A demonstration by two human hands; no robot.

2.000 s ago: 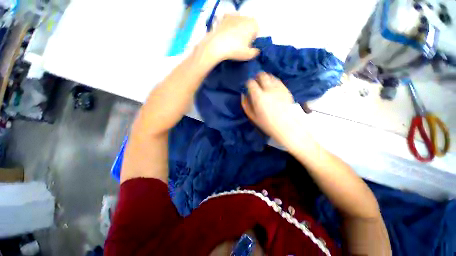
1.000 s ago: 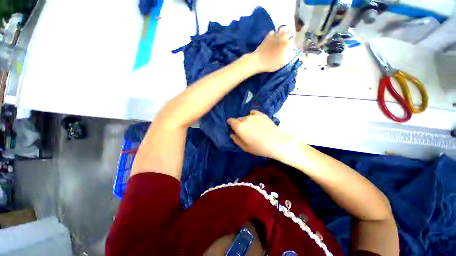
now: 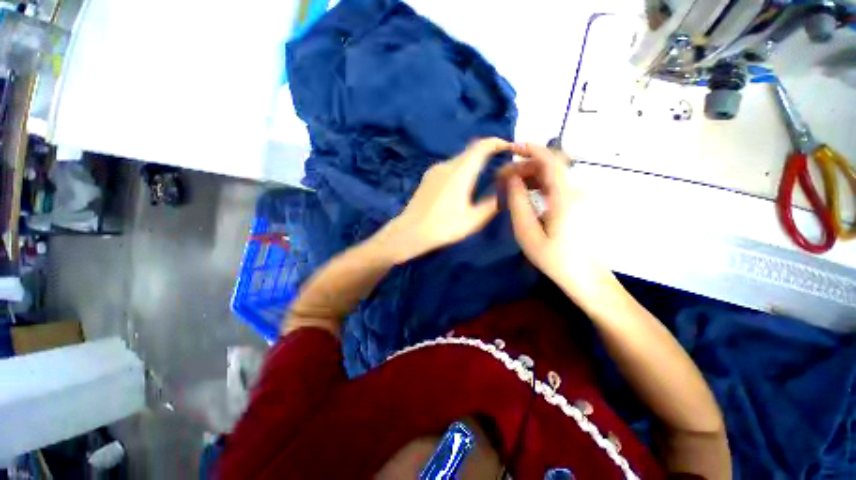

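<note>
The dark blue garment piece point(image 3: 404, 94) lies bunched on the white table, left of the sewing machine, and hangs over the front edge to the lap. My left hand point(image 3: 450, 199) is at the garment's right side, its fingertips pinching the cloth edge. My right hand point(image 3: 542, 202) meets it there, fingers curled and blurred, with a small pale spot between them. Whether the right fingers grip cloth cannot be told. Both hands are near the table's front edge, away from the needle area.
The sewing machine head point(image 3: 718, 47) is at the upper right. Scissors point(image 3: 809, 192) with red and yellow handles lie right of it. A ruler scale point(image 3: 788, 272) runs along the near edge. A blue basket point(image 3: 267, 281) stands lower left. More blue cloth point(image 3: 760, 375) hangs lower right.
The garment has moved away from the needle area to the left and is turned over. My left hand has come down and my right hand up and right, so they meet at the cloth's edge.
</note>
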